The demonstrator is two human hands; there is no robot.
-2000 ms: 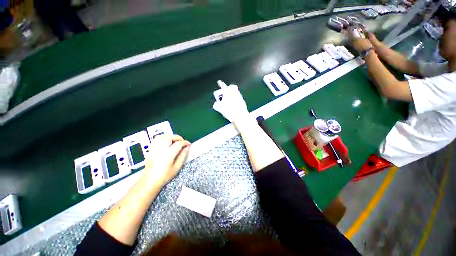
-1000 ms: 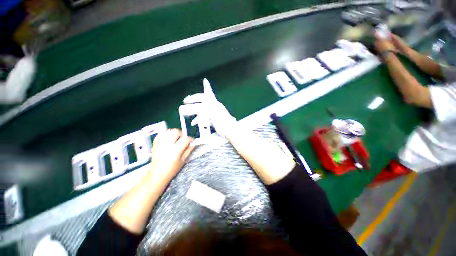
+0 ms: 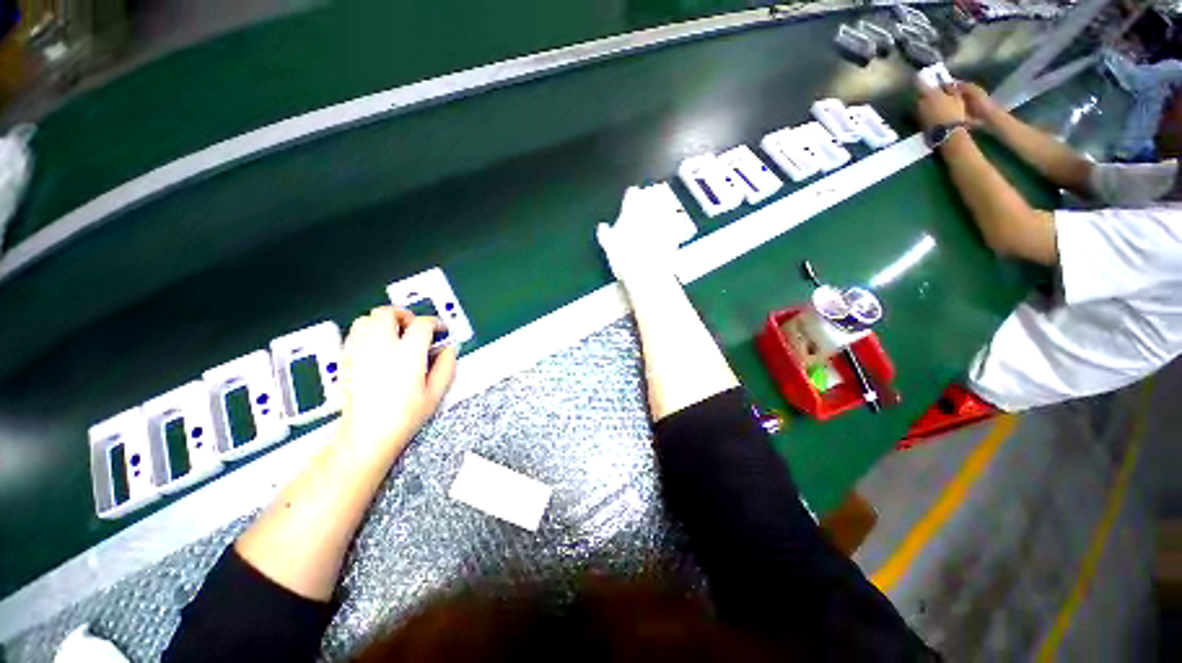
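White housings with dark windows stand in a row on the green conveyor belt at the left. My bare left hand has its fingers at the lower edge of a separate housing to the right of that row. My gloved right hand lies over a housing at the near end of the right-hand group; its fingers are partly hidden, and whether it grips the housing does not show. More housings lie beyond it.
A pale rail divides the belt from the bubble wrap, where a white card lies. A red bin with round-topped items stands right of my right forearm. Another person's hands work at the upper right.
My right hand has moved from the housing beside my left hand to the right-hand group. My left hand has moved slightly left. The left row now sits further left and lower in view.
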